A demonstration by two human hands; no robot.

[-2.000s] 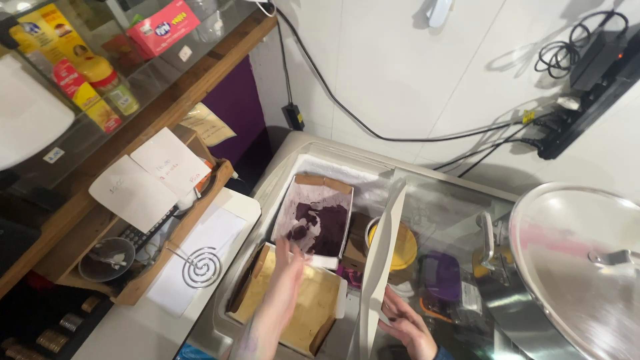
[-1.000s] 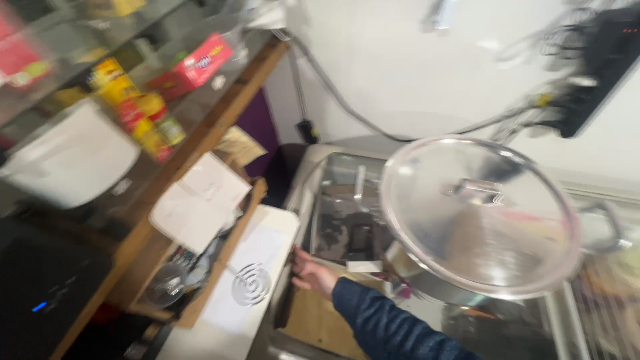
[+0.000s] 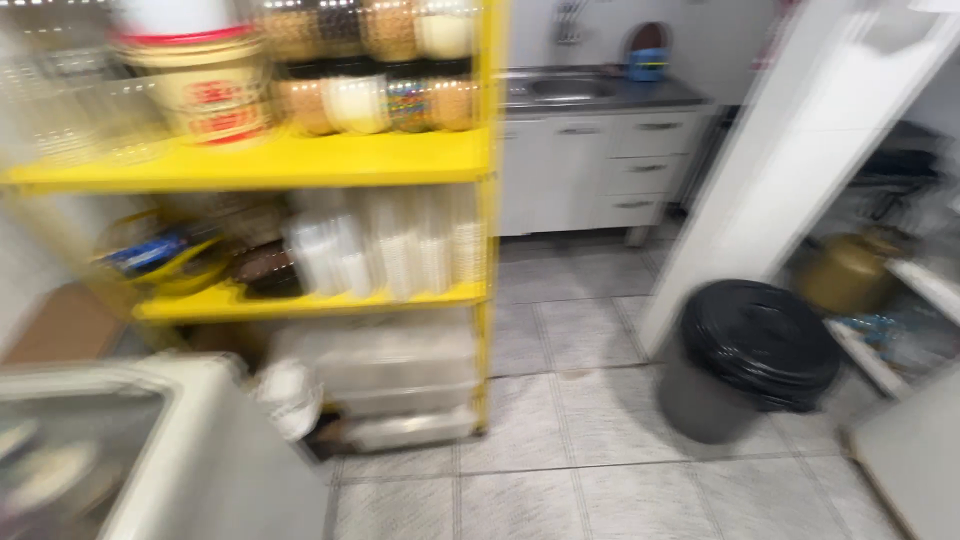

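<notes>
Neither my left hand nor my right hand shows in the head view, so what they hold cannot be seen. At the lower left is the corner of a white chest freezer with a glass top; blurred round items lie under the glass. Beyond it stands a yellow metal shelving unit. Its upper shelf carries a cream plastic bucket with red print and several jars. On the shelf below are stacked clear plastic containers and a yellow basket.
A black-lidded trash bin stands on the grey tiled floor, beside a white pillar. Farther back is a white cabinet with a metal sink. A gas cylinder sits at the right.
The view has swung away from the freezer's contents to the shelving and floor. Both hands showed two seconds ago, and one sleeved arm reached over the freezer one second ago; none shows now.
</notes>
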